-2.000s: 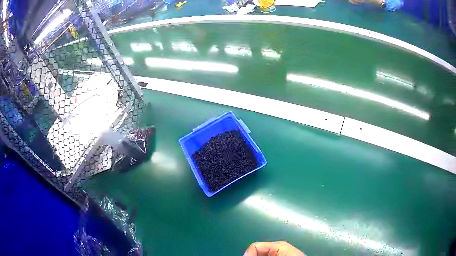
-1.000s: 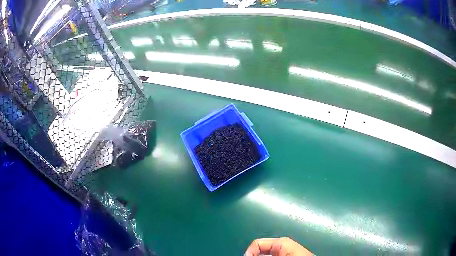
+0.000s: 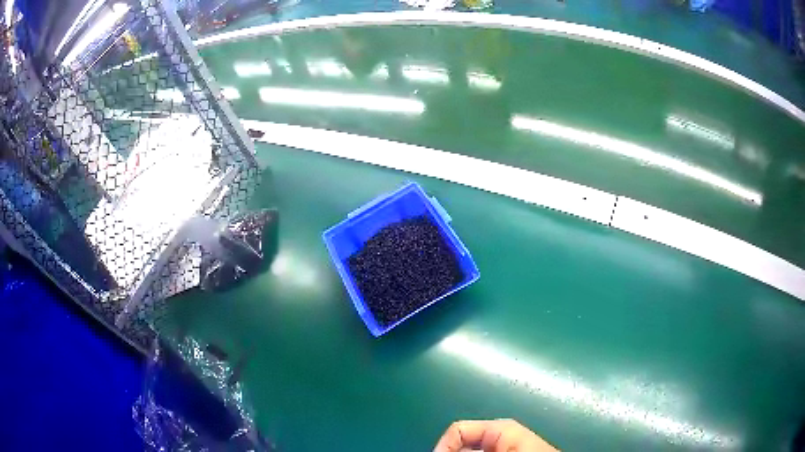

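A blue square open bin (image 3: 357, 295) stands at an angle on the glossy green bench top (image 3: 583, 327). It holds a mass of tiny black pieces (image 3: 406, 269), heaped towards its near side. One hand, which looks like my right hand (image 3: 496, 436), shows at the bottom edge, right of centre and nearer to me than the bin. Only its curled upper part is in the picture. Its fingertips are cut off, so I cannot tell whether it holds anything. It does not touch the bin. My left hand is out of the picture.
A wire mesh partition (image 3: 216, 110) stands at the left, with a dark bundle in clear plastic (image 3: 238, 250) at its foot. White paper (image 3: 159, 185) shows behind the mesh. A crinkled clear bag (image 3: 199, 388) hangs at lower left. A white strip (image 3: 494, 178) edges the curved green conveyor (image 3: 459, 115).
The view has shifted slightly, so the bin appears a little higher and further right. The hand has stayed at the bottom edge, showing slightly more than at first.
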